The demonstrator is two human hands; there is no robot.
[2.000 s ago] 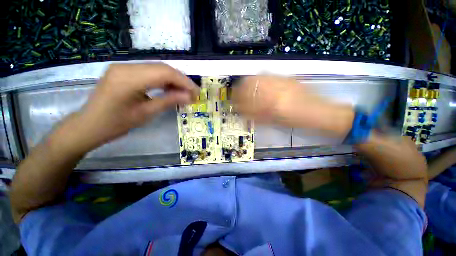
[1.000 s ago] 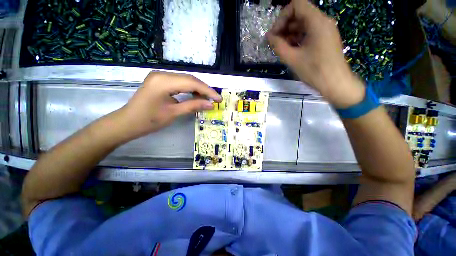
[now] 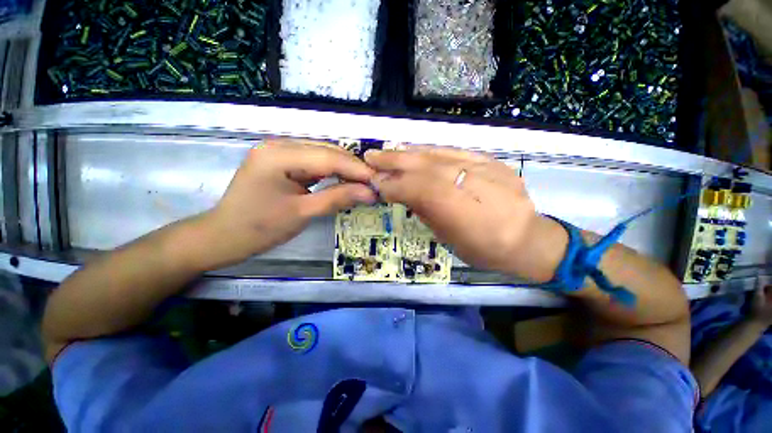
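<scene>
A paired cream-yellow circuit board [image 3: 366, 247] lies on the silvery track in front of me. Its near half shows small dark and blue parts; its far half is mostly covered by my hands. My left hand [image 3: 292, 196] is over the board's far left part, thumb and index finger pinched close together. My right hand [image 3: 465, 203], with a blue strap [image 3: 578, 259] at the wrist, lies over the far right part, its fingertips meeting the left ones. Whether either hand holds a small part cannot be told.
Metal rails [image 3: 245, 292] run along both sides of the track. Behind are trays of dark green capacitors [image 3: 169, 51] [image 3: 601, 68], a white parts box [image 3: 328, 51] and a greyish parts box [image 3: 454, 51]. Another board [image 3: 718, 228] and a person's arm [image 3: 735, 342] are at right.
My right hand has moved down from the greyish parts box to the board and now meets my left hand. My left hand has stayed near the board's far left part.
</scene>
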